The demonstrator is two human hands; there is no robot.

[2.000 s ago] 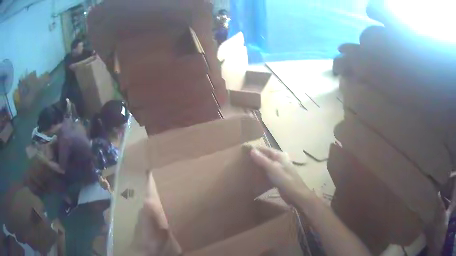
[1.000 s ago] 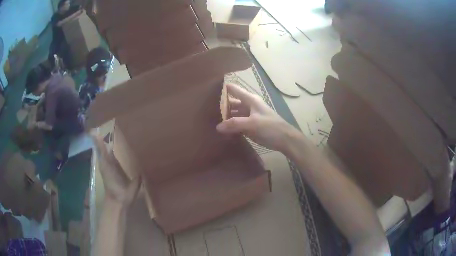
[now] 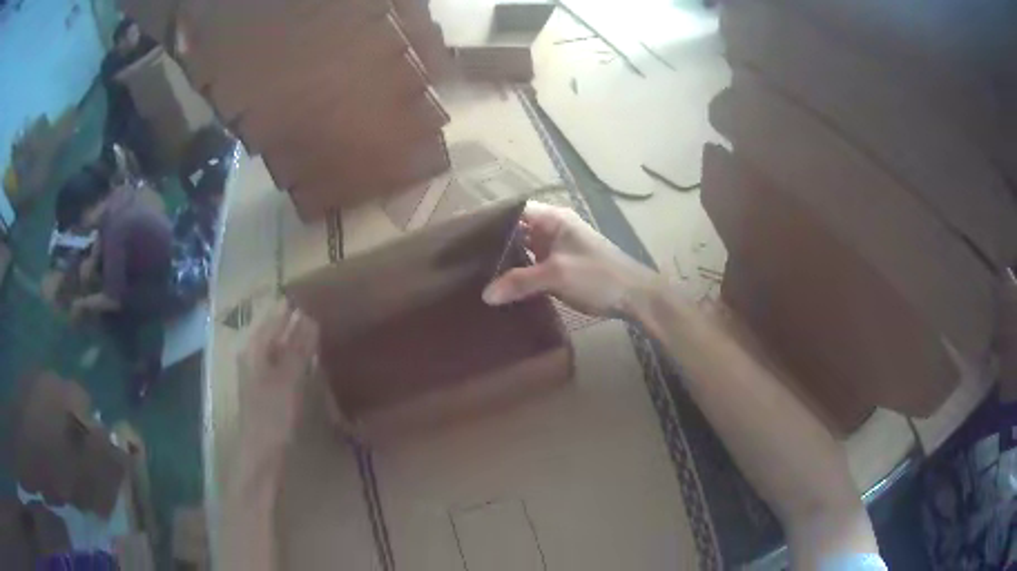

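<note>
A part-folded brown mailer box (image 3: 446, 374) sits on the printed carton sheet (image 3: 602, 480), its lid (image 3: 407, 262) tilted over the tray. My right hand (image 3: 558, 268) is at the lid's right end, thumb and fingers on either side of the lid's edge. My left hand (image 3: 279, 357) is blurred, at the box's left side, with its fingertips by the left end of the lid. Whether it grips the board is hard to tell. The inside of the tray is in shadow.
A stack of open boxes (image 3: 323, 100) stands beyond the box. A small open tray box (image 3: 496, 61) is at the far end. Thin offcuts (image 3: 658, 178) lie on the far board. A pile of blanks (image 3: 825, 245) leans on the right. People (image 3: 128, 245) work at the left.
The lid has come down and forward over the tray, and its front flap no longer stands up. Both hands moved with it. The stack shows more fully.
</note>
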